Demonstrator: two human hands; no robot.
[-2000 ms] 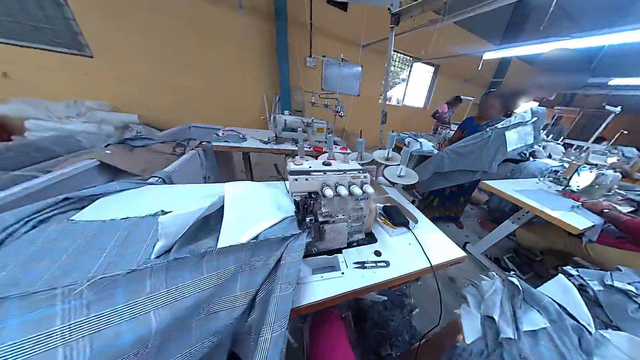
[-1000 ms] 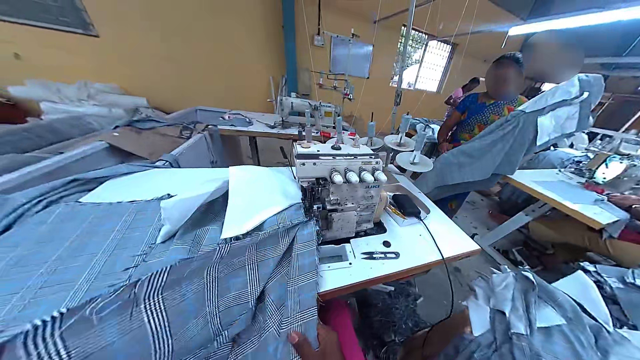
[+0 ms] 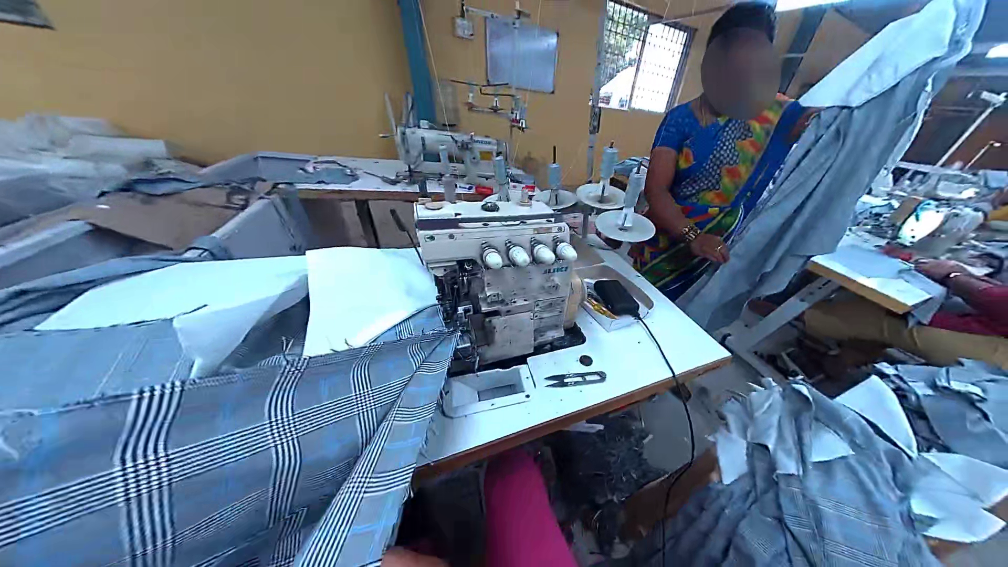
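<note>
Grey checked fabric with white pieces on it spreads over the left of the table, up to the needle area of a Juki overlock sewing machine. A sliver of one hand, apparently my right hand, shows at the bottom edge beside the hanging edge of the fabric; its fingers are too cut off to tell their grip. My left hand is out of view. Thread snips and a small dark disc lie on the white tabletop, right of the machine's front plate.
Thread cones stand behind the machine. A black device with a cable lies at its right. Beyond it a co-worker holds up a long grey garment piece. Fabric pieces are heaped at lower right. Another person's hand is far right.
The fabric has shifted, with its checked part now higher beside the machine. The hand at the bottom shows less than a second ago. The co-worker stands more upright, with the grey piece raised. The view has moved closer.
</note>
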